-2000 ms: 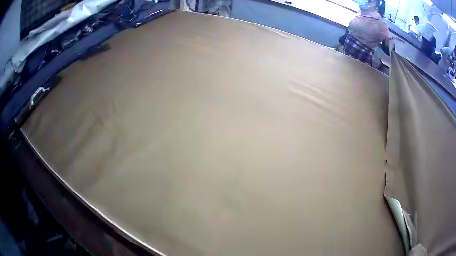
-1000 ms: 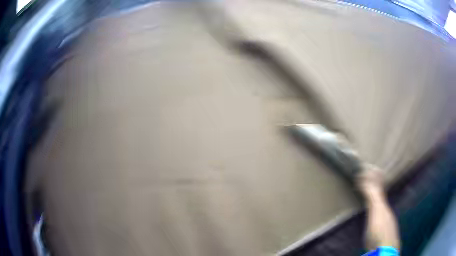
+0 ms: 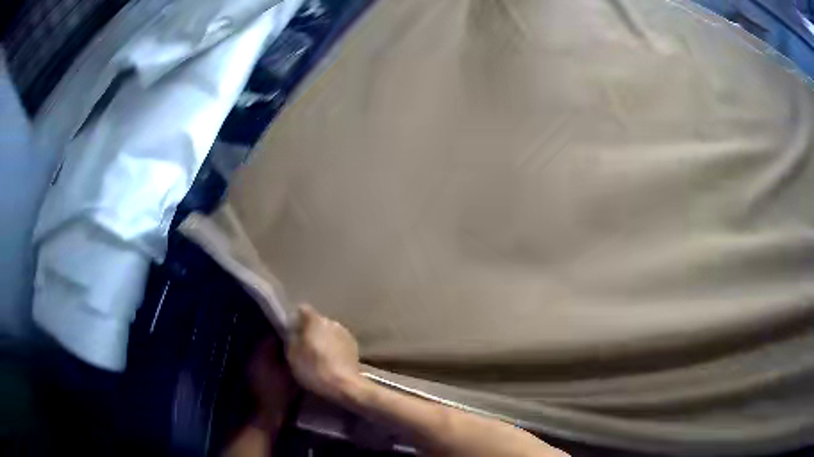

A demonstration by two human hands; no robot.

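A tan fabric ply (image 3: pixel 500 196) spreads across most of the view, with soft folds at the right and along the near side. Its pale edge strip (image 3: pixel 236 266) runs from the left corner down to my hands. My right hand (image 3: pixel 323 350) is closed on this edge at the lower centre-left, its forearm coming from the bottom right. My left hand (image 3: pixel 272 370) is lower and just left of it, dark, blurred and partly hidden; its grip cannot be made out. A pale selvedge line (image 3: pixel 437 396) shows below the right wrist.
A crumpled white sheet (image 3: pixel 134 192) lies at the left over dark blue fabric (image 3: pixel 210 183). The area below it, left of my hands, is very dark. A bluish strip shows beyond the cloth's far edge at the top right.
The view has swung to the cloth's left end, and the white sheet is now large. The right hand, seen holding the cloth end, is now at the left corner. The left hand has come into view.
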